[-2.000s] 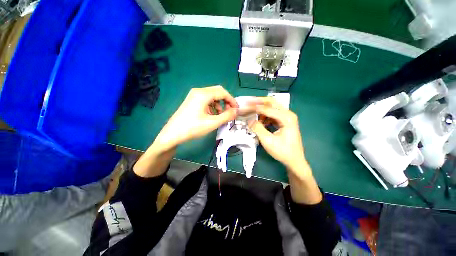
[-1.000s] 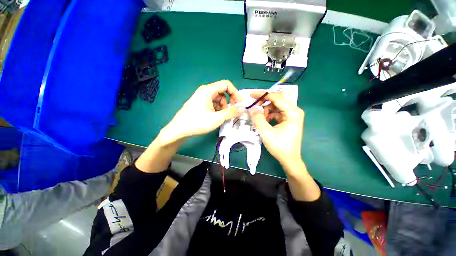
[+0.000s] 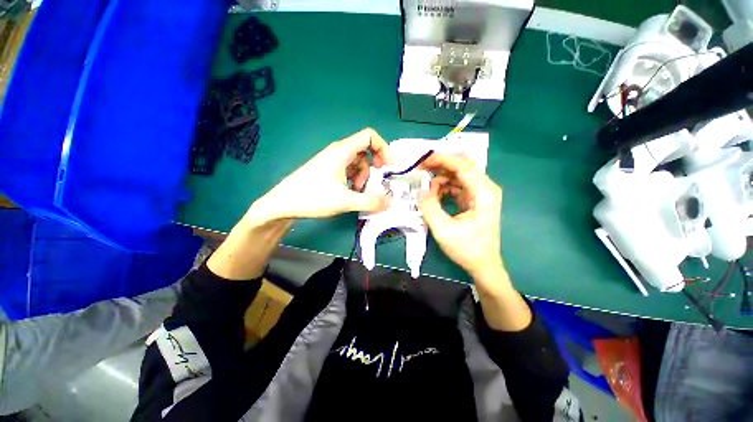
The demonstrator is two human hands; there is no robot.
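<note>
A white camera housing [image 3: 395,225] with two prongs towards me lies at the bench's front edge. My left hand [image 3: 334,177] grips its left side, with thumb and fingers on the top. My right hand [image 3: 462,206] grips its right side. A thin black lead [image 3: 410,166] runs across the housing's far part between my hands, and a pale piece with a yellow mark [image 3: 462,126] shows beyond my right fingers. A thin red and black wire [image 3: 367,288] hangs from the housing's left side. My fingers hide part of the housing's inside.
A screw feeder [image 3: 452,78] stands behind the housing. Black plastic parts [image 3: 235,107] lie beside a blue bin [image 3: 136,124] at left. White camera units [image 3: 640,218] stand at right, with a black cylinder [image 3: 677,97] over them. A pale wire loop [image 3: 578,51] lies right of the feeder.
The black lead now shows clearly across the housing, where it was mostly hidden by my fingers. My left hand has moved slightly left. The view has shifted, with more white units showing at right.
</note>
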